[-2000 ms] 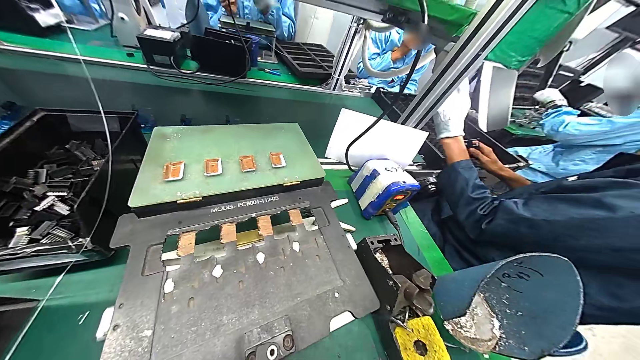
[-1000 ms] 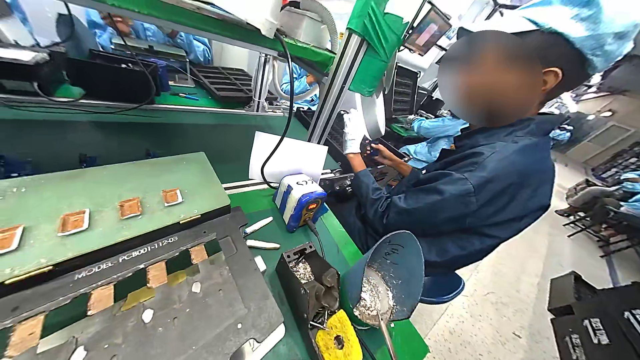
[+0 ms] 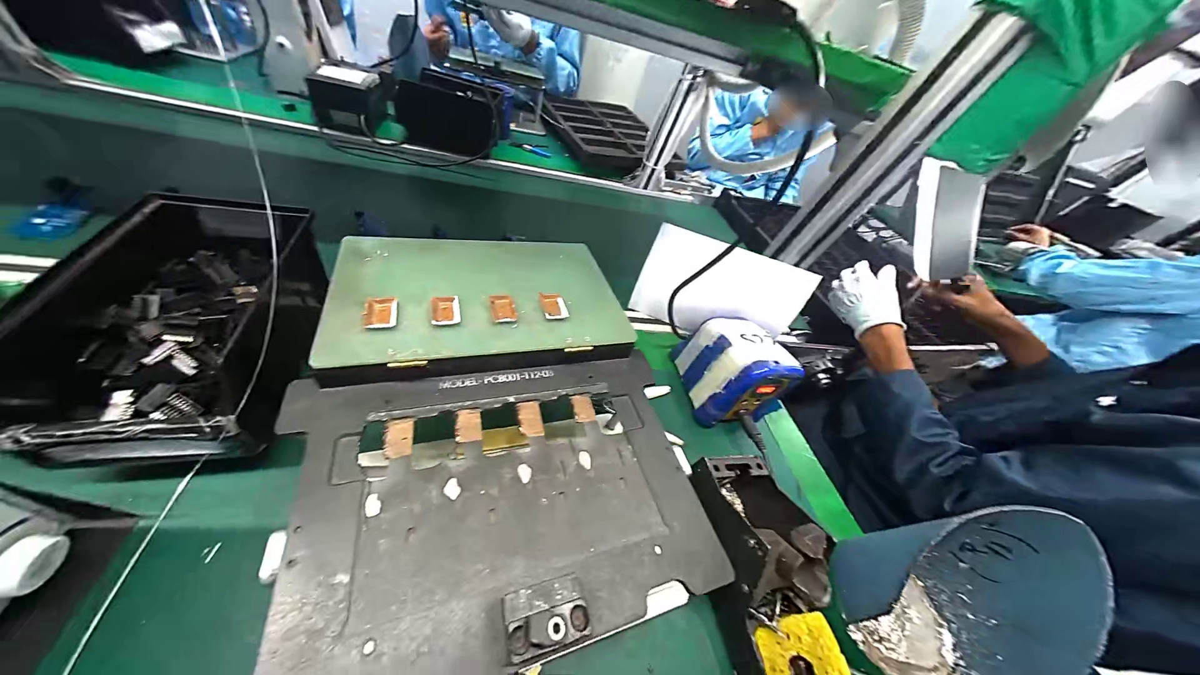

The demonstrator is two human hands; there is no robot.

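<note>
Neither of my hands shows in the head view. A dark soldering fixture (image 3: pixel 506 525) lies on the green bench mat, with copper-coloured pieces showing in its long opening. Its pale green lid (image 3: pixel 469 267) stands open behind it and bears several small copper-coloured pads in white frames. Right of the fixture sits a blue and white soldering station (image 3: pixel 736 375) with a lit red display. In front of that are a black soldering iron stand (image 3: pixel 750 525) and a yellow cleaning sponge (image 3: pixel 800 647).
A black bin (image 3: pixel 159 328) of small dark parts with metal pins stands at left. A blue container (image 3: pixel 994 581) with solder dross is at lower right. White paper (image 3: pixel 717 281) lies behind the station. A co-worker's gloved hand (image 3: pixel 867 298) is at right. A thin cable crosses the left side.
The view has swung right and then back left. The fixture, its lid and the soldering station keep their places relative to each other.
</note>
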